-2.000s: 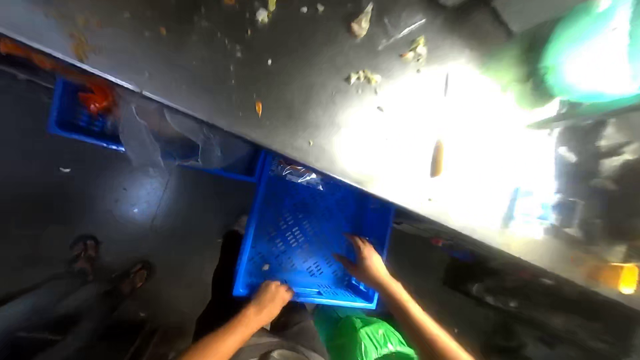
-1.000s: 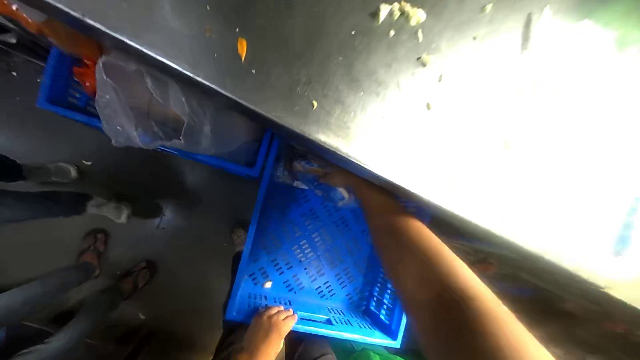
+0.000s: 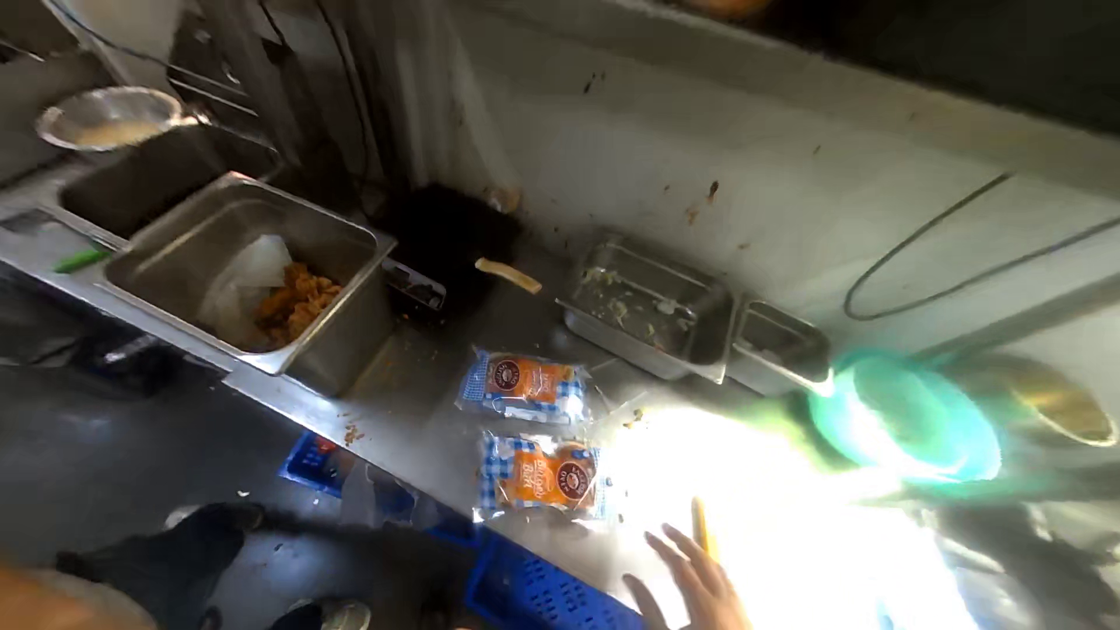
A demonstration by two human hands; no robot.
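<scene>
My right hand [image 3: 691, 582] is over the bright lower part of the steel counter, fingers spread and holding nothing. Just beyond its fingertips lies a thin yellow-orange object [image 3: 703, 525], partly lost in glare. Left of the hand, two clear packs of burger buns with blue checked ends lie apart on the counter, the nearer pack [image 3: 547, 477] close to the edge and the other [image 3: 528, 385] behind it. Below the counter edge shows part of a blue plastic crate [image 3: 560, 591]. My left hand cannot be made out; a blurred skin-toned shape fills the bottom left corner.
A deep steel pan [image 3: 341, 302] with orange-brown food stands at left. Behind the packs are a shallow steel pan [image 3: 652, 306], a smaller one [image 3: 783, 341] and a green bowl [image 3: 906, 420]. Another person's legs [image 3: 157, 560] show at lower left.
My right hand was inside the blue crate and is now over the counter. My left hand has left the crate's near rim in view. The view has swung up, bringing in the bun packs.
</scene>
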